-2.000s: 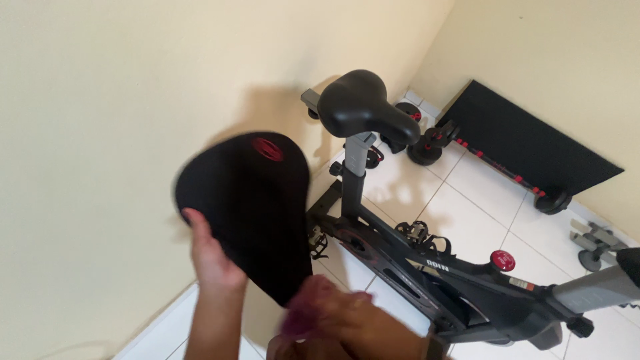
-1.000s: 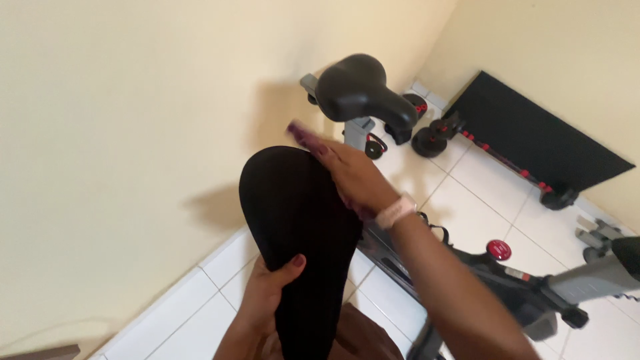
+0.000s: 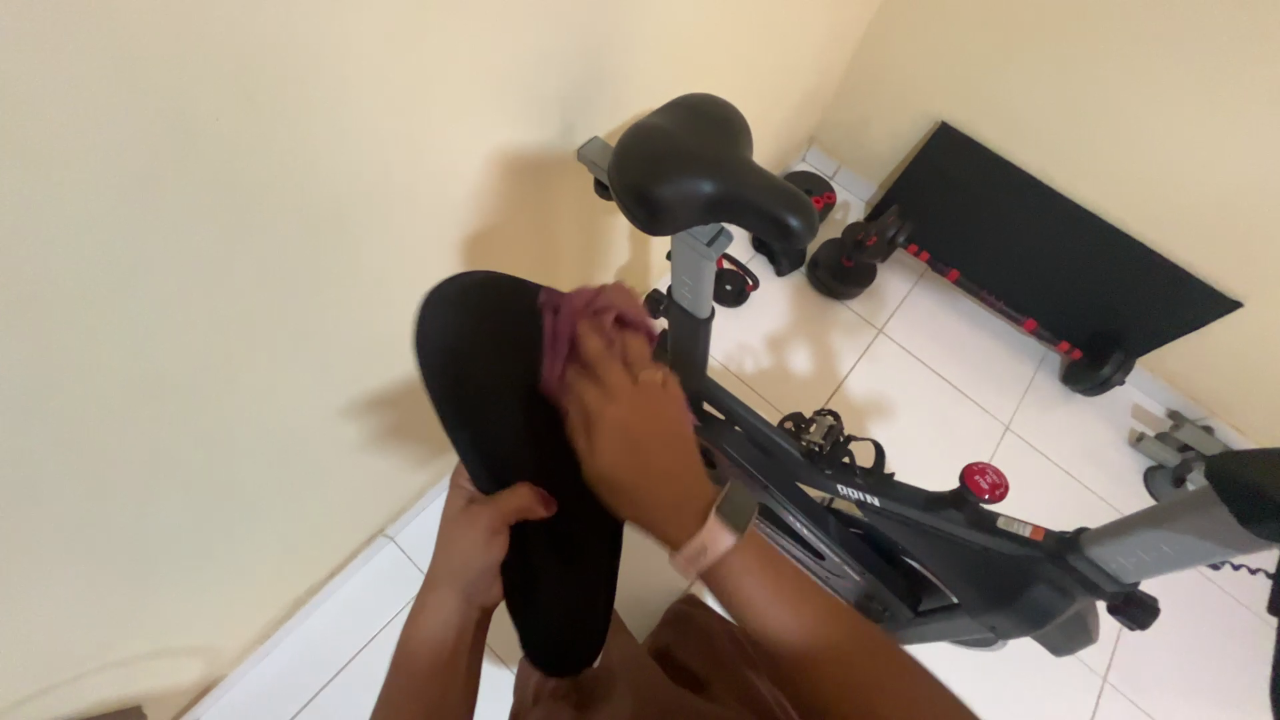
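A black bike saddle cover (image 3: 490, 370) is held up at the centre left, its wide end upward and its narrow end near my body. My left hand (image 3: 490, 540) grips its left edge with the thumb on the face. A crumpled mauve cloth (image 3: 590, 320) lies under the fingers of my right hand (image 3: 635, 430), pressed against the cover's right side. The right wrist bears a watch with a pink band (image 3: 712, 535). Beyond my hands, the exercise bike's black saddle (image 3: 700, 170) sits on its grey post.
The exercise bike's frame (image 3: 880, 530) with a red knob (image 3: 984, 482) runs to the right. On the white tiled floor lie a barbell (image 3: 990, 300), weight plates and a kettlebell (image 3: 735, 284). A black mat (image 3: 1050, 240) leans against the wall. Another wall (image 3: 200, 250) stands at the left.
The cover has turned from its earlier face with a red logo to a plain black face. My right hand has moved down from the cover's top edge onto its right side since the last earlier frame.
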